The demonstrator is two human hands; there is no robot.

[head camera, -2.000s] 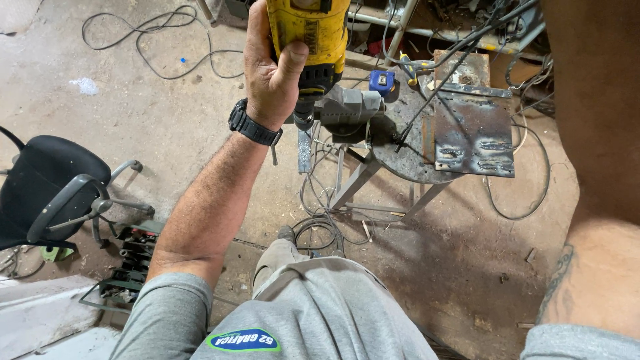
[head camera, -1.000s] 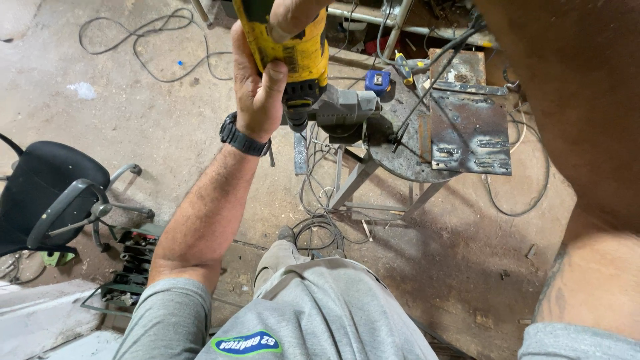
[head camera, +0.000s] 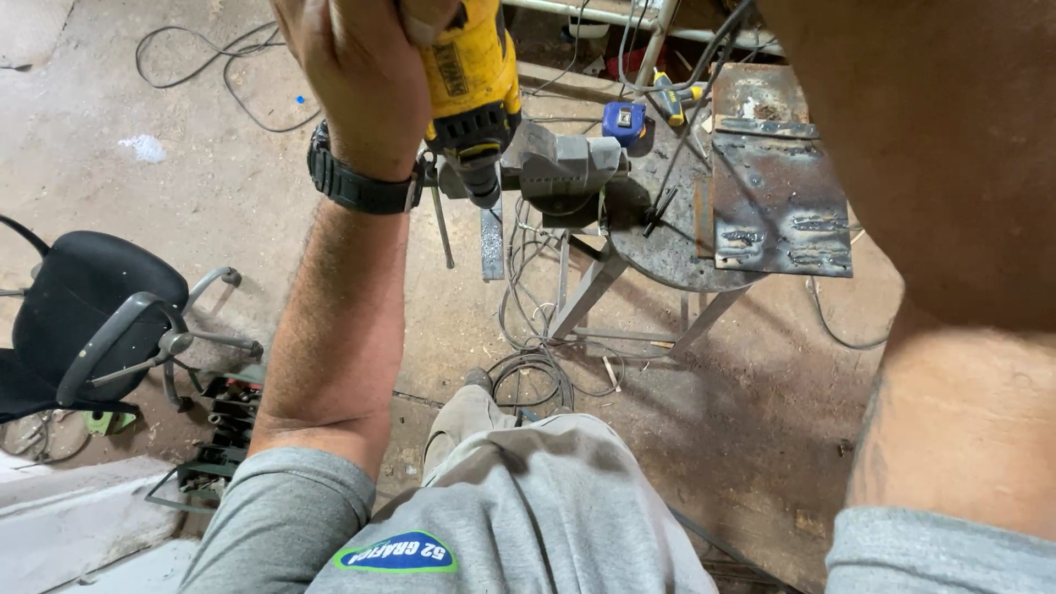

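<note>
My left hand (head camera: 371, 74), with a black watch on its wrist, is raised against the left side of a yellow DeWalt drill (head camera: 470, 66). Its fingers run up to the top edge, so their hold is unclear. A fingertip also lies over the drill's upper body; whose hand it belongs to is not plain. My right forearm rises at the right, the hand itself mostly or wholly hidden. The drill's chuck (head camera: 481, 186) points down beside a grey bench vise (head camera: 569, 169), above a flat metal bar (head camera: 492, 247). Any work under the chuck is hard to make out.
The vise sits on a round metal stand (head camera: 660, 239) with a blue tape measure (head camera: 624, 122), a yellow-handled tool (head camera: 668, 97) and a welded steel plate (head camera: 780, 198). Cables (head camera: 532, 375) coil on the floor near my foot. A black office chair (head camera: 99, 305) stands left.
My left hand has moved up along the drill; its thumb, seen lower on the body before, no longer shows there. A finger came over the drill's upper body after the first frame.
</note>
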